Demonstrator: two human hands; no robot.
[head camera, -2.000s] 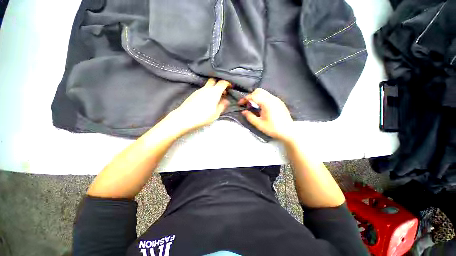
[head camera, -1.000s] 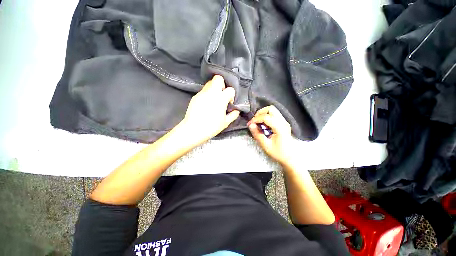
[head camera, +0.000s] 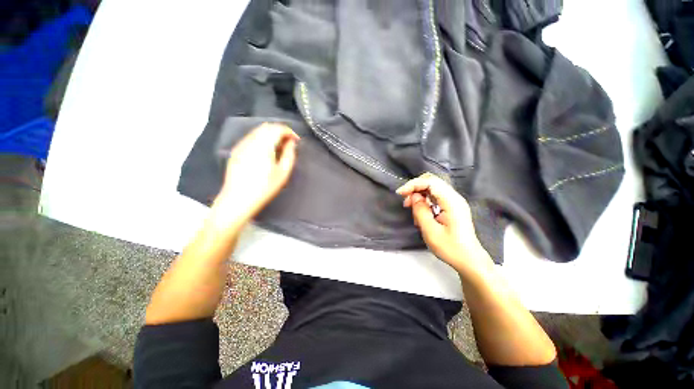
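Observation:
A large dark grey garment (head camera: 342, 205) lies spread on the white tabletop, with pale dashed stitching along its seams. My left hand (head camera: 261, 166) is over the garment's left part, fingers curled and blurred; whether it pinches the cloth cannot be told. My right hand (head camera: 441, 216) is over the garment's lower middle, beside the end of a stitched seam. It is closed around small thread snips (head camera: 434, 205), mostly hidden by the fingers.
A black phone (head camera: 644, 240) lies at the right by a pile of dark garments (head camera: 673, 175). The white table's (head camera: 114, 152) front edge runs before me. Something blue (head camera: 38, 76) is at the far left. Part of a red stool (head camera: 584, 372) shows at the lower right.
My left hand has left the seam area near my right hand and moved left across the garment. The view has shifted, so the garment and phone appear further right and lower.

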